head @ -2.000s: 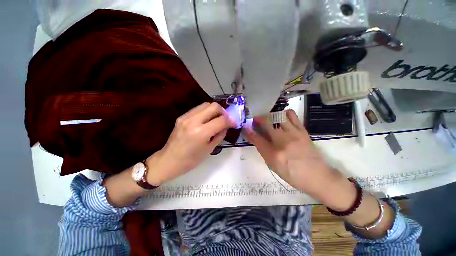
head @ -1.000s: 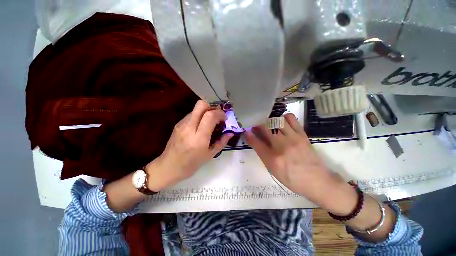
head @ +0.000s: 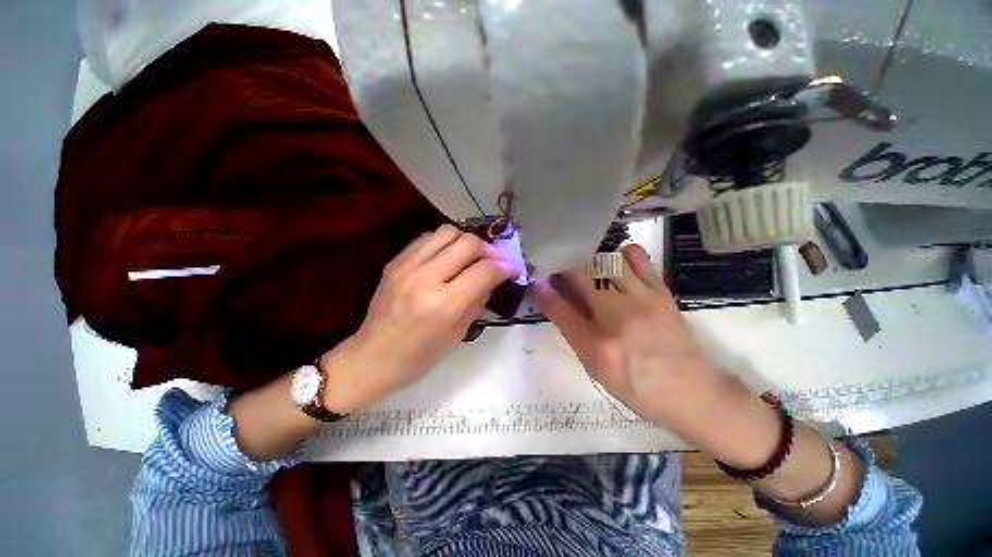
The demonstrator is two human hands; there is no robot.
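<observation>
A dark red garment [head: 239,196] lies spread on the left of the table, with a thin white strip [head: 174,272] on it. The white sewing machine head [head: 555,120] stands above the work. My left hand [head: 419,305] pinches a small dark red edge [head: 506,299] of the cloth at the purple-white lit needle area [head: 510,256]. My right hand [head: 631,337] lies just right of it, fingertips close to the same spot; whether they grip the cloth is hidden. The needle tip cannot be made out.
A black flat rectangle, likely a phone [head: 720,256], lies right of my right hand. Dark snips [head: 841,236], a small brown piece [head: 813,258] and a small grey piece [head: 862,314] lie further right. A printed scale [head: 457,417] runs along the front edge.
My left fingers first opened around the lit cloth edge, then closed on it again. The machine head shifts slightly in view. My right hand has barely moved.
</observation>
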